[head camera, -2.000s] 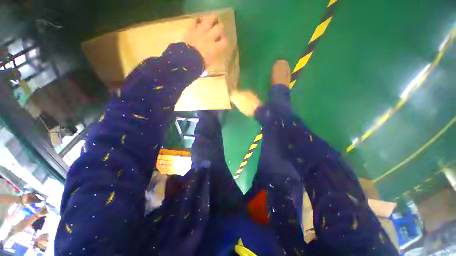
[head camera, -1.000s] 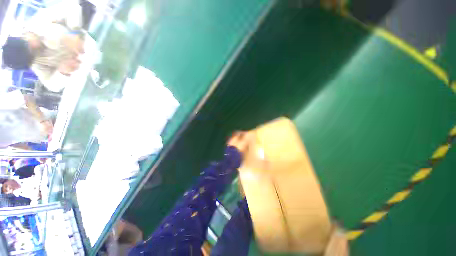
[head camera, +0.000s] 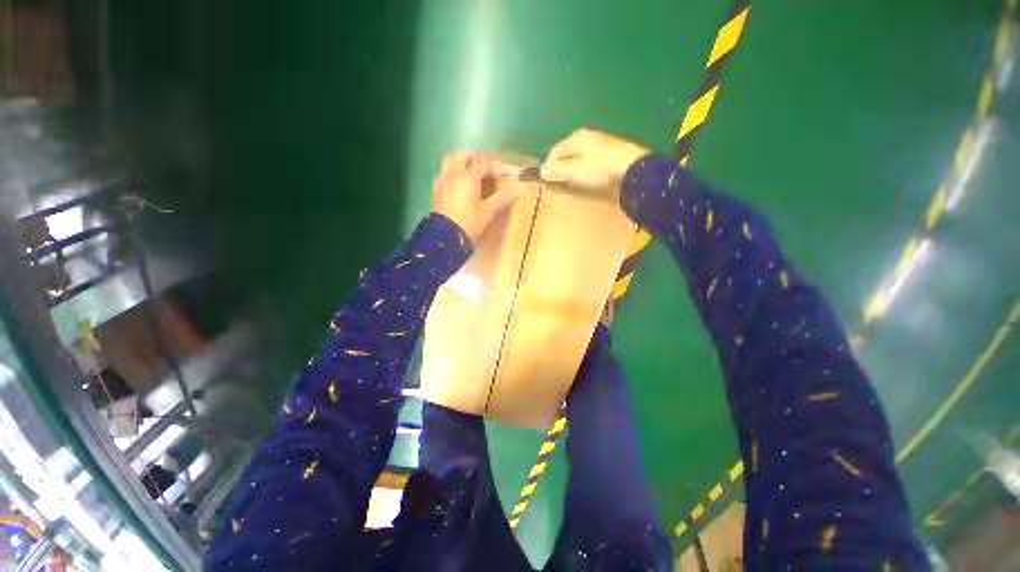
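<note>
A brown cardboard carton (head camera: 548, 302) is in front of my legs, above the green floor, with its top flaps together and a dark seam along the middle. My left hand (head camera: 472, 199) grips its far edge left of the seam, fingers curled and thumb on the top. My right hand (head camera: 593, 160) grips the far edge right of the seam. The fingertips nearly meet at a small dark and whitish spot at the seam's end, too blurred to name. The carton's underside is hidden.
Yellow-black striped tape (head camera: 699, 108) runs along the floor beside and behind the carton. Blurred metal framework (head camera: 157, 419) and a bright bench edge lie at the left. Another brown carton (head camera: 721, 540) shows at the bottom right, partly behind my right sleeve.
The view has swung away from the bench with white sheets. The carton is now upright in view before my legs, and both hands have come together at its far edge.
</note>
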